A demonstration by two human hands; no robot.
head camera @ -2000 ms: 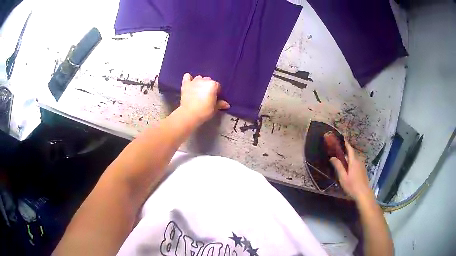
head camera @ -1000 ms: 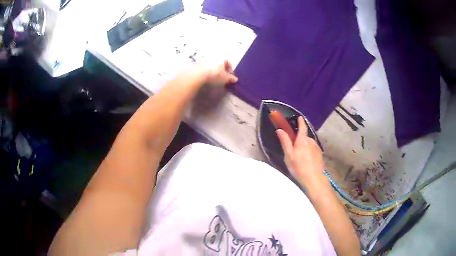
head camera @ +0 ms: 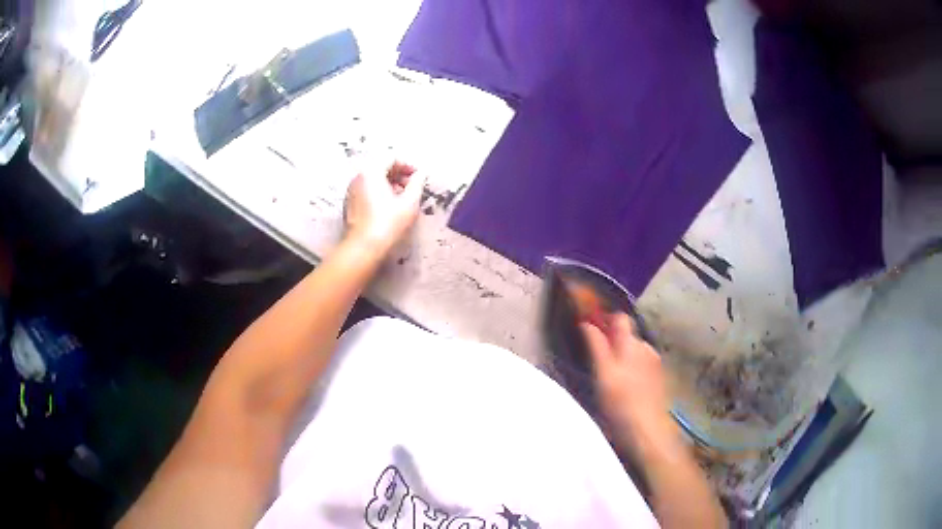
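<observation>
A deep-purple garment panel (head camera: 609, 155) lies flat on the pale table, its lower edge towards me. My right hand (head camera: 620, 356) holds the reddish-brown handle of a dark steam iron (head camera: 568, 320). The iron is blurred and stands at the panel's lower right edge, with its tip at that edge. My left hand (head camera: 384, 212) is over the table, left of the panel's lower left corner and apart from it. Its fingers are curled; whether something small is in them cannot be told.
A dark stack of strips with a tie (head camera: 274, 88) lies at the upper left. Another purple panel (head camera: 816, 176) lies at the right. Dark stains mark the table (head camera: 475, 294). A blue hose (head camera: 702, 429) runs right from the iron. Scissors (head camera: 112, 29) lie far left.
From gripping the panel's lower edge, my left hand has moved left, off the cloth. My right hand has brought the iron from the table's right side to the panel's lower edge. The view has shifted.
</observation>
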